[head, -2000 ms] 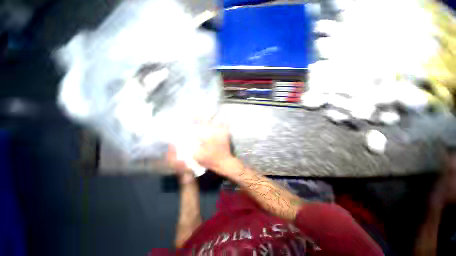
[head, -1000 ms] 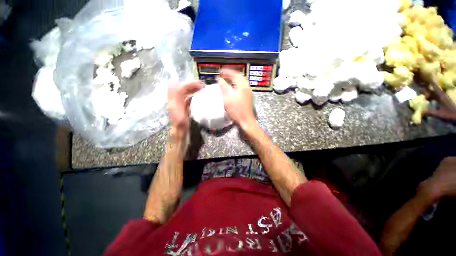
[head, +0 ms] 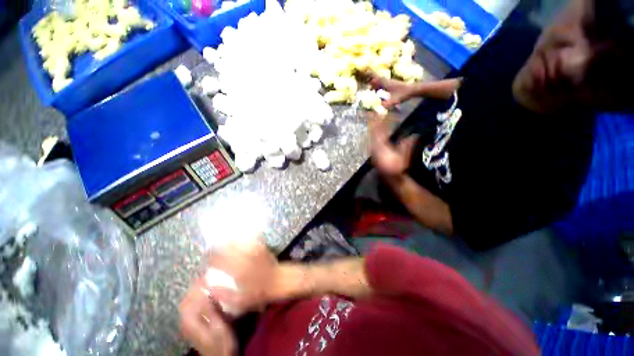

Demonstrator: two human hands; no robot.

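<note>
My right hand (head: 245,274) and my left hand (head: 203,321) are together at the table's front edge, both blurred. They press on a white lump (head: 222,280) that shows between them. A very bright white patch (head: 235,217) lies just beyond my fingers; glare hides whether it belongs to the lump. The blue scale (head: 142,132) stands farther up, left of a large pile of white portions (head: 267,83). One white portion (head: 320,159) sits apart in front of the pile. The clear plastic bag (head: 83,257) with white compound is at the left.
Yellow pieces (head: 365,38) lie beyond the white pile. A person (head: 507,153) in a dark shirt stands at the right, hands near these pieces. Blue trays (head: 115,52) stand behind the scale, another tray (head: 434,31) at the top right. The speckled tabletop (head: 299,198) has its edge before me.
The view has swung right, so the scale and bag appear farther left and tilted, and the other person shows. My hands have moved from in front of the scale to the table edge, with white compound.
</note>
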